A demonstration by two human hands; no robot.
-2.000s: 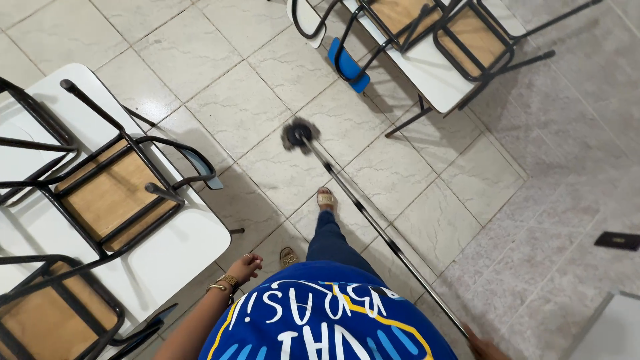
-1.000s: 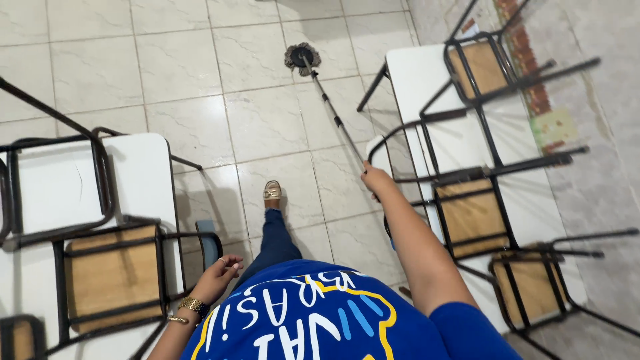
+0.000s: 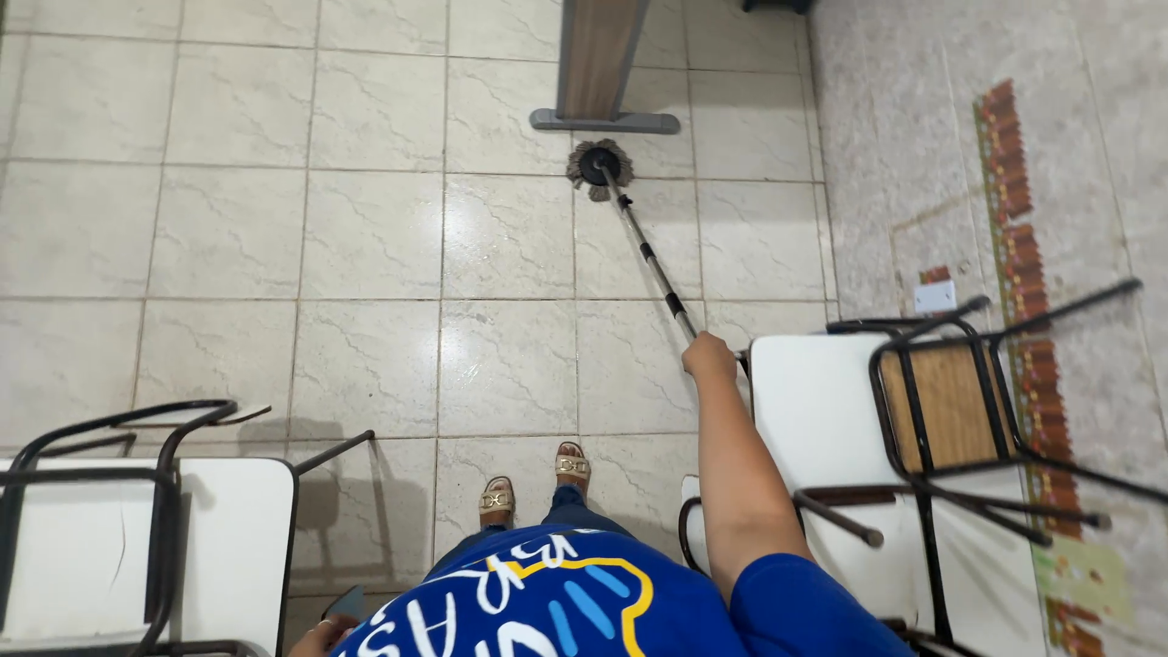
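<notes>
My right hand (image 3: 710, 358) is closed around the metal handle of a round string mop (image 3: 599, 168), with that arm stretched forward. The mop's grey strands and black disc lie on the pale tiled floor, just short of the grey foot of a wood-panelled desk leg (image 3: 602, 68). Low at the left of my body, my left hand (image 3: 326, 636) shows only in part at the lower frame edge, beside a blue-grey chair part; its fingers are mostly hidden.
At the right, a white table (image 3: 803, 401) bears upturned chairs (image 3: 949, 401) beside a marbled wall with a torn decorative strip. More metal-framed chairs rest on a white table (image 3: 237, 547) at the lower left. Tiled floor (image 3: 365, 228) lies between them and ahead.
The view has moved forward between the tables. The mop head now lies by the desk foot, which the earlier frames do not show. My left hand has dropped to the lower frame edge.
</notes>
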